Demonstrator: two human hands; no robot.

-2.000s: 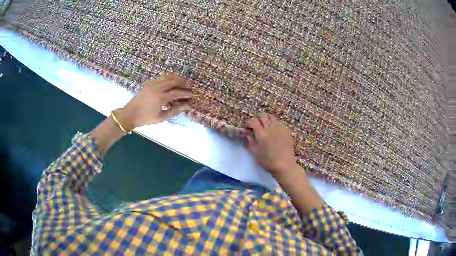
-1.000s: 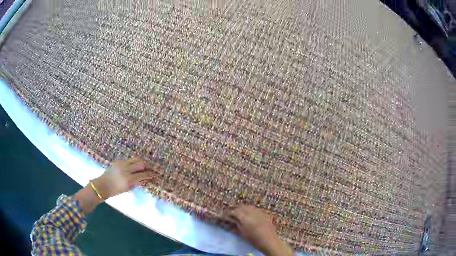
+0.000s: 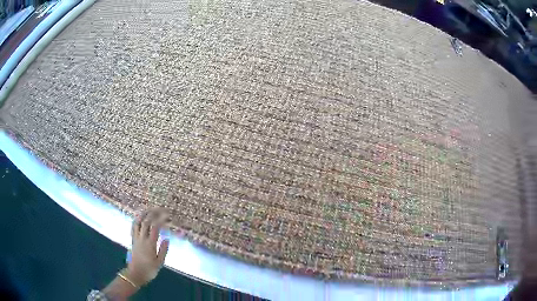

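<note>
The brown-beige tweed fabric (image 3: 253, 135) lies flat over most of the table. Its fuzzy edge (image 3: 229, 250) runs along the near side, with white underlay paper (image 3: 76, 206) showing below it. My left hand (image 3: 147, 247), with a yellow bracelet at the wrist, is at the fabric edge at the lower left. Its fingers are apart, the fingertips at the fabric edge and the palm over the white paper. It holds nothing that I can see. My right hand is out of the picture.
A grey metal clamp (image 3: 501, 256) sits on the fabric near the right end. Another small metal piece (image 3: 457, 46) is at the far edge. Pale rolls (image 3: 44, 44) lie at the upper left. Dark clutter is at the upper right. The dark green floor (image 3: 41, 247) is at the lower left.
The view has shifted, showing more of the table's far side and the rolls. My left hand has opened out at the fabric edge. My right hand has left the picture.
</note>
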